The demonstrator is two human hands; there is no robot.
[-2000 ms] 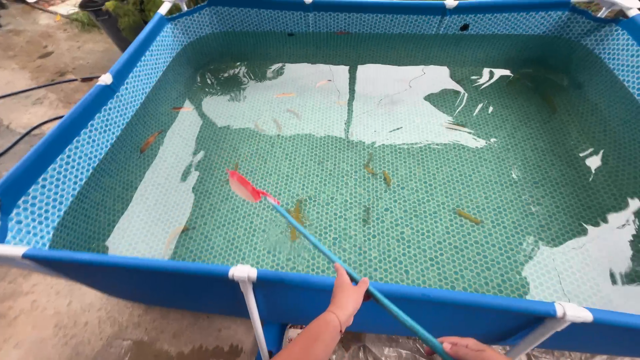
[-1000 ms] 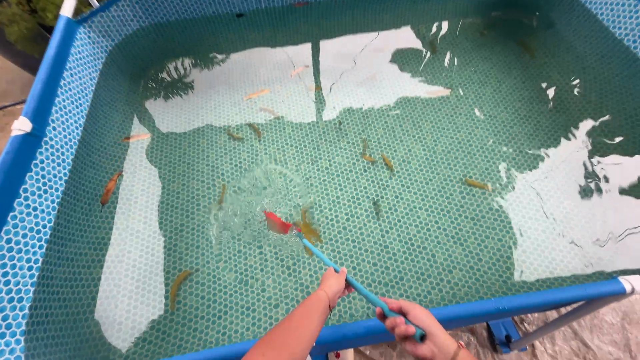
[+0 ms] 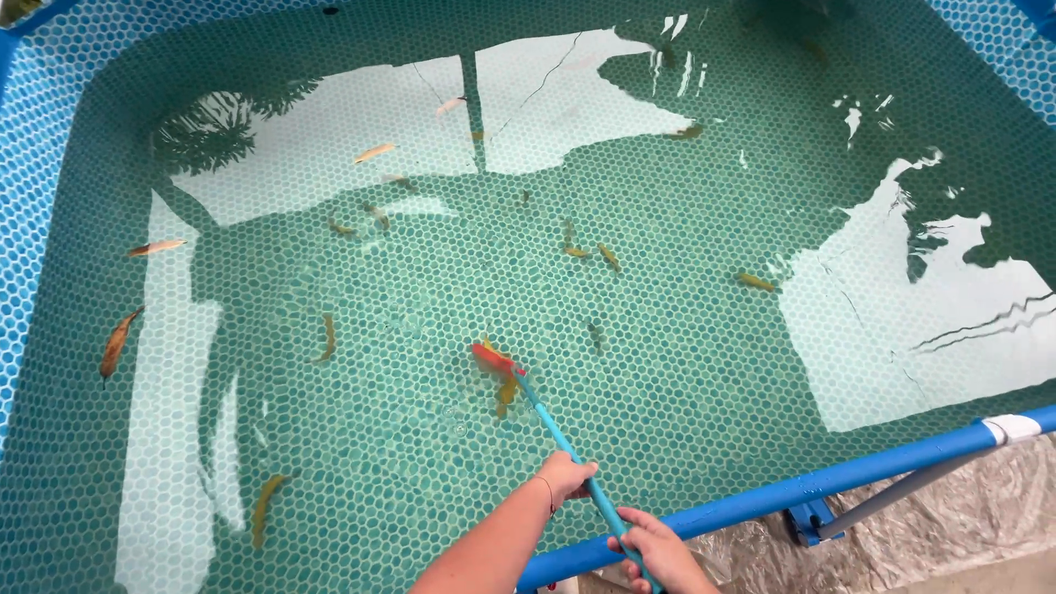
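Observation:
My left hand point(image 3: 568, 478) grips the turquoise pole point(image 3: 554, 429) partway along, over the water inside the near rim. My right hand point(image 3: 648, 549) is closed around the pole nearer its end, by the blue rim. At the far end of the pole, a red net head point(image 3: 493, 360) lies underwater, blurred by the water. A yellow-brown leaf point(image 3: 506, 396) is right beside the red head, partly overlapped by it. Brown leaves lie about the pool, among them one at the left point(image 3: 118, 342), one at the lower left point(image 3: 264, 509) and one at the right point(image 3: 755, 282).
The frame pool has a blue tubular rim point(image 3: 742, 507) with a white joint point(image 3: 1011, 429). A grey support leg point(image 3: 899, 491) slants down outside it, over crumpled plastic sheeting point(image 3: 924, 528). Bright reflections cover parts of the water. A dark spot point(image 3: 331, 11) is on the far wall.
The red head was above the water two seconds ago and is now submerged beside the leaf. Both hands have moved inward over the rim with the pole. The view has tilted down.

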